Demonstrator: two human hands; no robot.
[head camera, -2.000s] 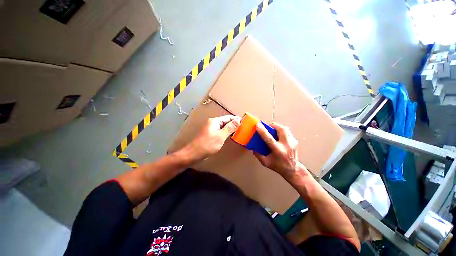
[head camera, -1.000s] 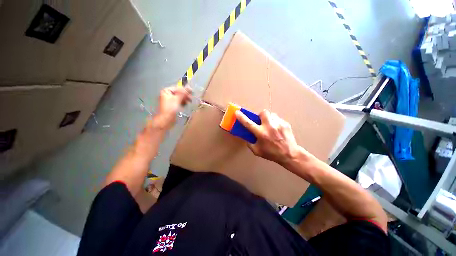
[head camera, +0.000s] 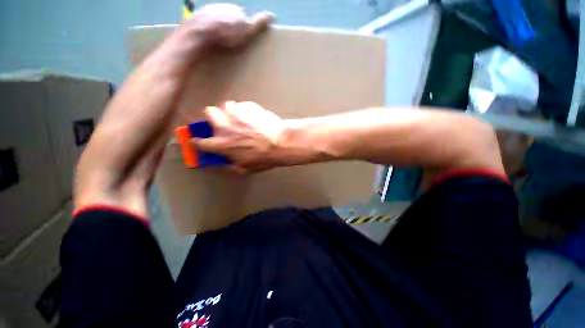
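A brown cardboard box (head camera: 321, 70) lies in front of my body, its face towards me. My right hand (head camera: 247, 138) is closed around the orange and blue tape gun (head camera: 205, 144), which is over the left part of the box. My left hand (head camera: 224, 25) is at the box's far edge, upper left, with fingers partly spread; the frame is blurred and its contact with the box is unclear. My left forearm crosses over the box's left side. No tape strip can be made out.
Stacked cartons (head camera: 80, 128) with dark square logos stand at the left. The green bench with its metal frame (head camera: 532, 122) is at the right, with white material (head camera: 503, 80) and blue plastic (head camera: 513, 19). Yellow-black floor tape (head camera: 372, 220) shows below the box.
The view has turned, and the box now lies squarer to me. My left hand has moved to the box's far edge. The tape gun in my right hand is now further left.
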